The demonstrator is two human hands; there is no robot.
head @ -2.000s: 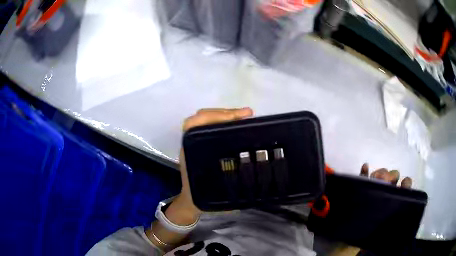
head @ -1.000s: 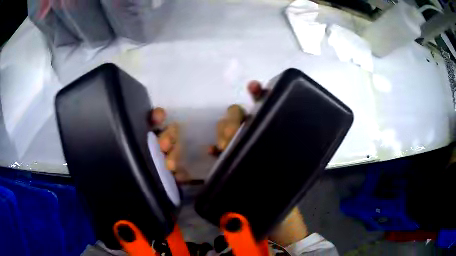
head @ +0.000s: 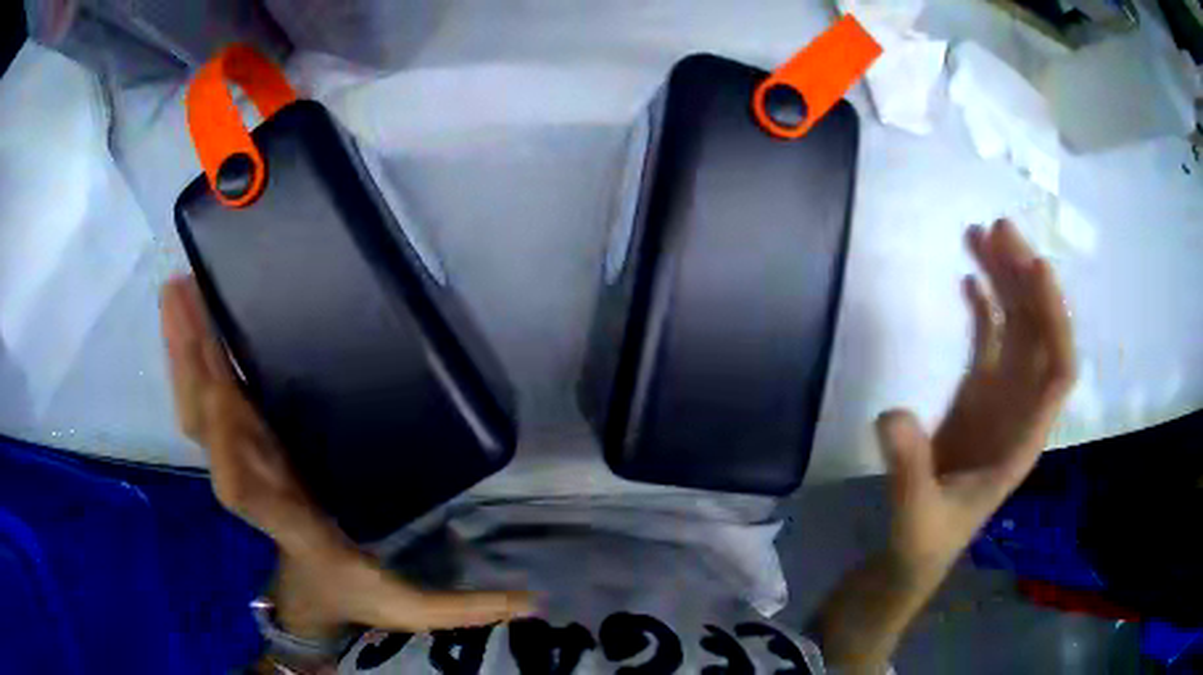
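Two black power banks lie on the white bench in front of me. The left power bank [head: 350, 317] is tilted, its orange strap [head: 218, 112] at its far end. The right power bank [head: 732, 290] lies nearly straight, its orange strap [head: 825, 73] pointing up and right. Parts of white ovals show on their facing sides. My left hand [head: 264, 481] lies along the left unit's outer side, fingers partly hidden or blurred, thumb stretched out below its near end; it does not close around the unit. My right hand [head: 983, 396] is open and empty, right of the right unit and apart from it.
Crumpled white wipes [head: 1003, 112] lie at the back right. Greyish bags [head: 145, 46] stand at the back left, and a thin white sheet [head: 53, 211] lies at the left. Blue crates [head: 92, 567] are below the bench at the left, with more blue shapes at the lower right.
Both units have turned so their straps point away from me, and they rest on the bench. My hands have moved from between the units to their outer sides; the right hand has let go.
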